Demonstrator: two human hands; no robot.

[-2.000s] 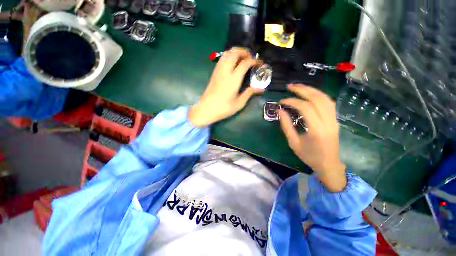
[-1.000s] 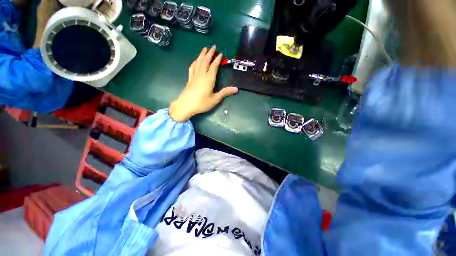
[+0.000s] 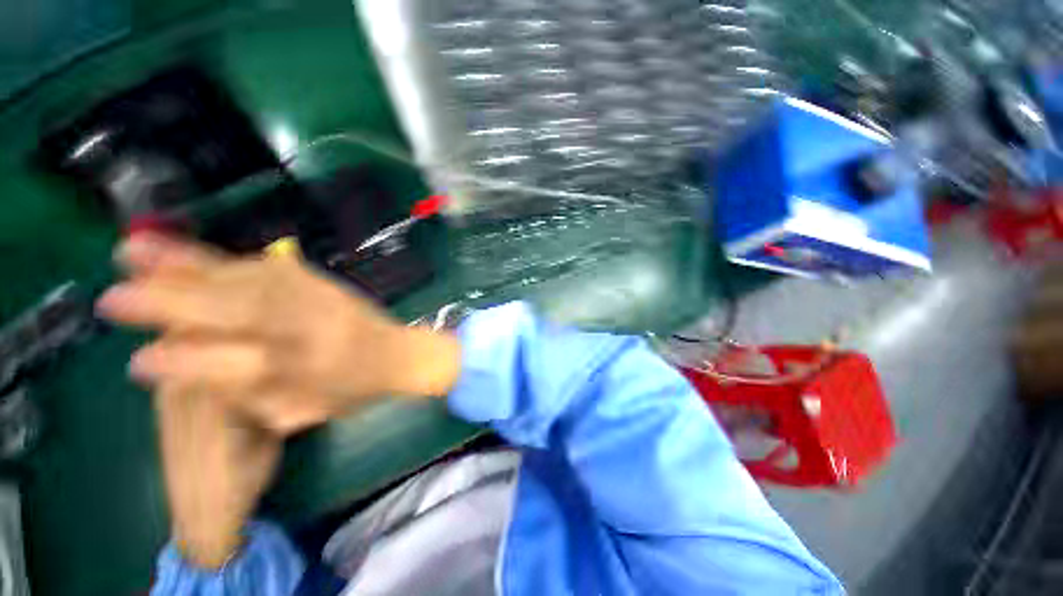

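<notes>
The picture is badly blurred. My right hand point(image 3: 262, 332) reaches in from the right, fingers stretched left and apart, with nothing visible in it. My left hand point(image 3: 216, 454) is below and behind it, mostly covered, so its fingers and any hold are hidden. The two hands overlap in front of the black pressing fixture point(image 3: 175, 134). A side toggle clamp with a red tip point(image 3: 429, 206) lies at the fixture's right side. A red grip point(image 3: 152, 225) shows just above my right fingertips. Smeared silvery pieces point(image 3: 18, 419) lie at the far left, too blurred to name.
A large clear blister tray point(image 3: 583, 99) lies beyond the fixture to the right, with a thin pale hose point(image 3: 525, 186) near its lower edge. A blue-and-white box point(image 3: 816, 192) with a red light is at the right. A red plastic stool point(image 3: 816, 413) stands on the floor.
The view has swung right; the fan has left the picture, and the blue box and stool have come in. My right arm has come back from the far right, and my hands now overlap.
</notes>
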